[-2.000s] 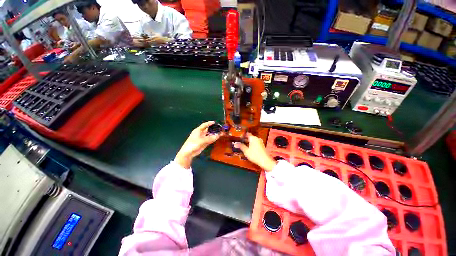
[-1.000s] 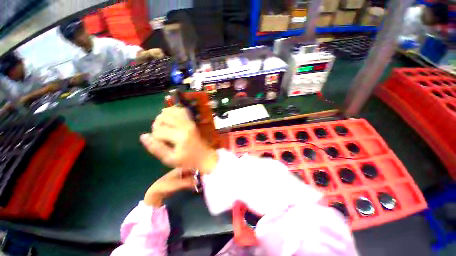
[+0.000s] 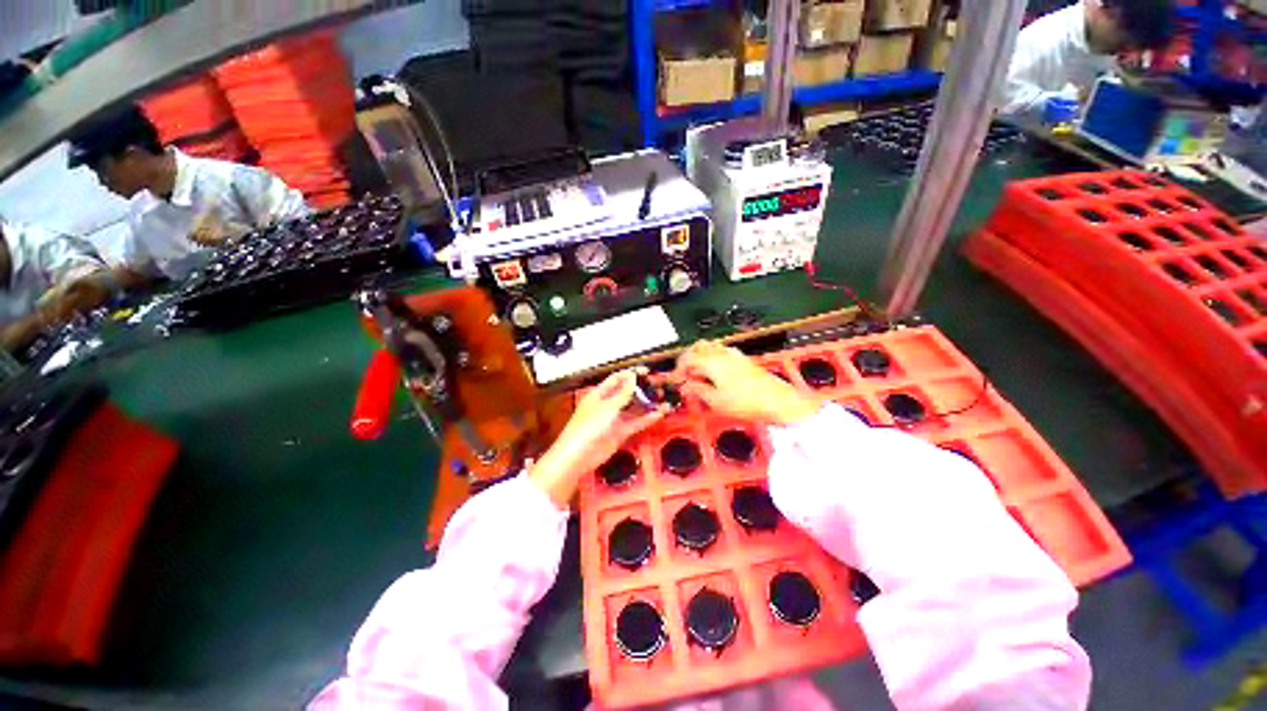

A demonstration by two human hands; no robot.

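My left hand (image 3: 600, 422) and my right hand (image 3: 730, 382) meet above the back left part of the red-orange tray (image 3: 1021, 465). Between their fingertips is a small dark round part (image 3: 653, 395), partly hidden by the fingers. Round black parts (image 3: 695, 527) sit in many tray pockets; several pockets at the right show no part. The toggle press (image 3: 452, 375) stands left of the tray on an orange-brown base, and its red handle (image 3: 375, 395) points down to the left.
Behind are a black-fronted controller (image 3: 600, 278), a pale paper sheet (image 3: 606, 343) and a white power supply (image 3: 768, 215). A metal post (image 3: 956, 153) rises behind the tray. Red trays are stacked at right (image 3: 1112, 299) and left (image 3: 90, 535). People sit at back left and back right.
The view has swung right. The press handle has gone from upright to down. Both hands have moved from the press to over the tray. The tray's filled and bare pockets appear differently arranged.
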